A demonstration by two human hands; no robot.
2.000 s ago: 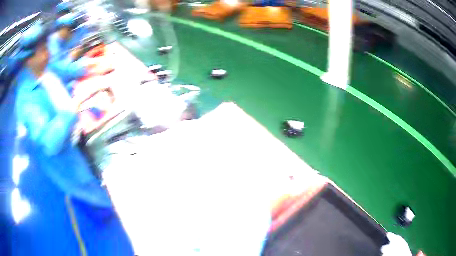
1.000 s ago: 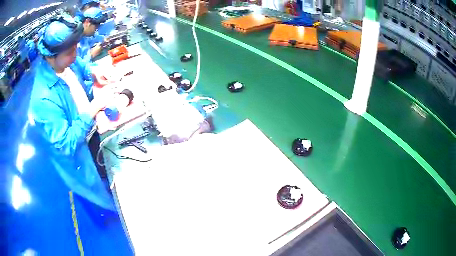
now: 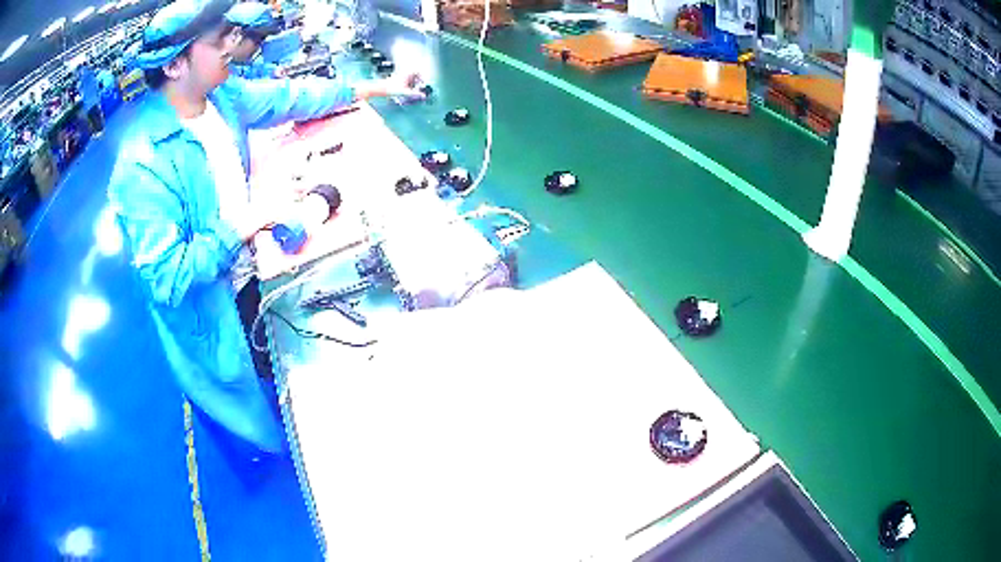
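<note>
Neither of my hands is in the picture. A round dark unit (image 3: pixel 678 437) with a white piece on top and a reddish rim sits on the white-glaring board (image 3: pixel 494 417) nearest me. A black parts tray (image 3: pixel 757 525) is cut off by the bottom edge; no parts show in the visible portion. Round black units with white pieces on top lie on the green belt (image 3: pixel 626 231), one beside the board (image 3: pixel 698 316), one at the lower right (image 3: pixel 898 526) and one farther off (image 3: pixel 561 181).
A co-worker in a blue smock (image 3: pixel 181 236) stands at left, one arm over the belt. Another person is behind. A white hose (image 3: pixel 486 99), a white post (image 3: pixel 851 165) and orange flat boxes (image 3: pixel 696 83) are farther off. Cables and dark tools (image 3: pixel 340 299) lie beyond the board.
The view has swung slightly, shifting the scene right. The co-worker's arm now reaches out to the belt. The round unit, absent from the board in the blurred oldest frame, shows there since one second ago.
</note>
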